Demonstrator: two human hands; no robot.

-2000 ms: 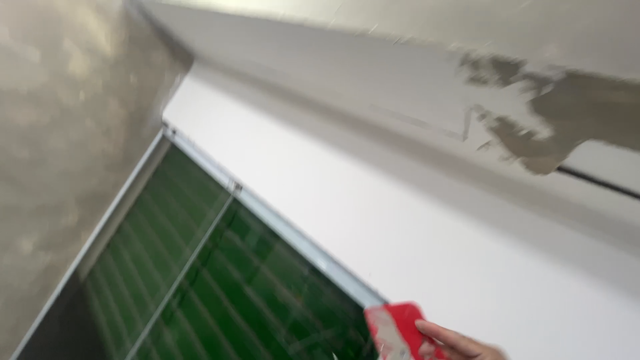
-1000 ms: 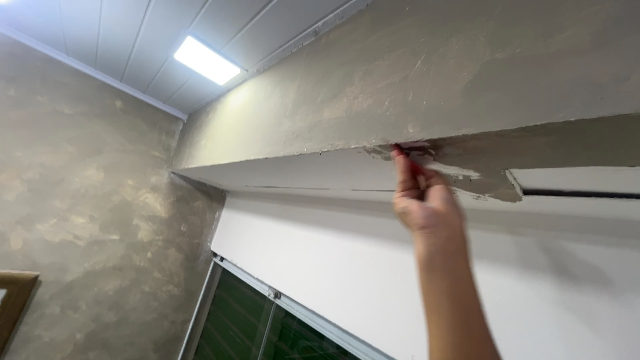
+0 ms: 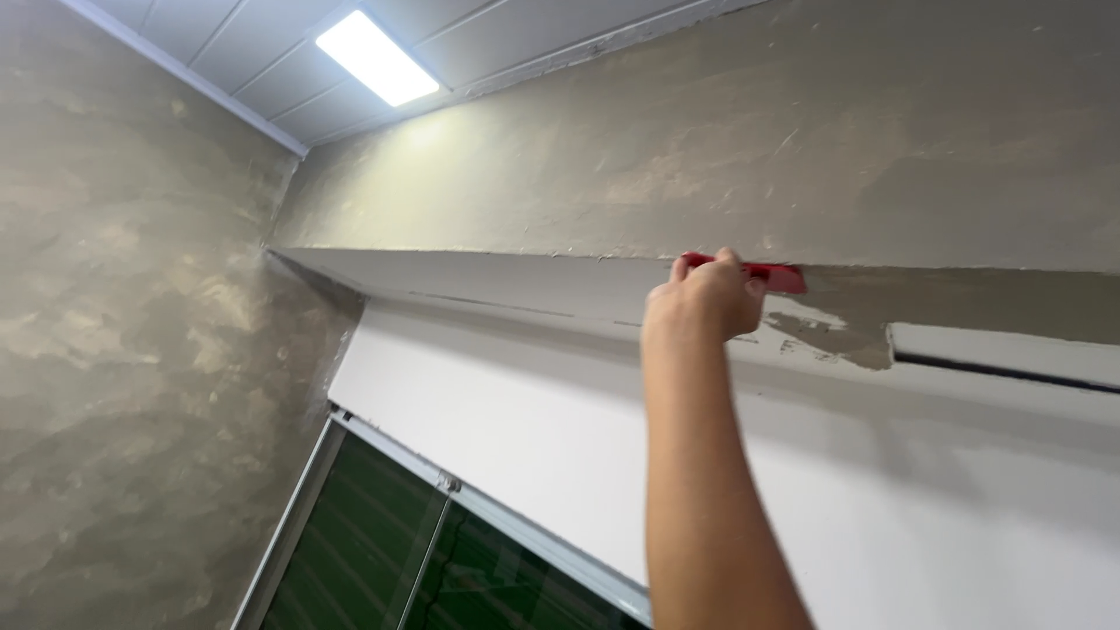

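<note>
Raised overhead, my right hand (image 3: 704,297) grips a red plastic spreader (image 3: 779,277). The spreader lies against the underside of the beam (image 3: 560,197), close to its lower front edge. Grey-brown coating (image 3: 980,297) covers part of that underside to the right of my hand, with a ragged patch reaching down to a dark slot. Left of my hand the underside (image 3: 455,276) is white. Some of the spreader is hidden by my fingers. My left hand is out of view.
A lit rectangular lamp (image 3: 376,57) is set in the white panelled ceiling. Mottled grey-brown coating covers the left wall (image 3: 131,350). Below the beam are a white wall (image 3: 499,437) and a metal-framed window (image 3: 376,525) with green behind the glass. The dark slot (image 3: 1006,372) runs along the right.
Two seconds ago my hand and the red spreader were low in front of the window frame; now they are up at the beam's underside. The view has tilted upward.
</note>
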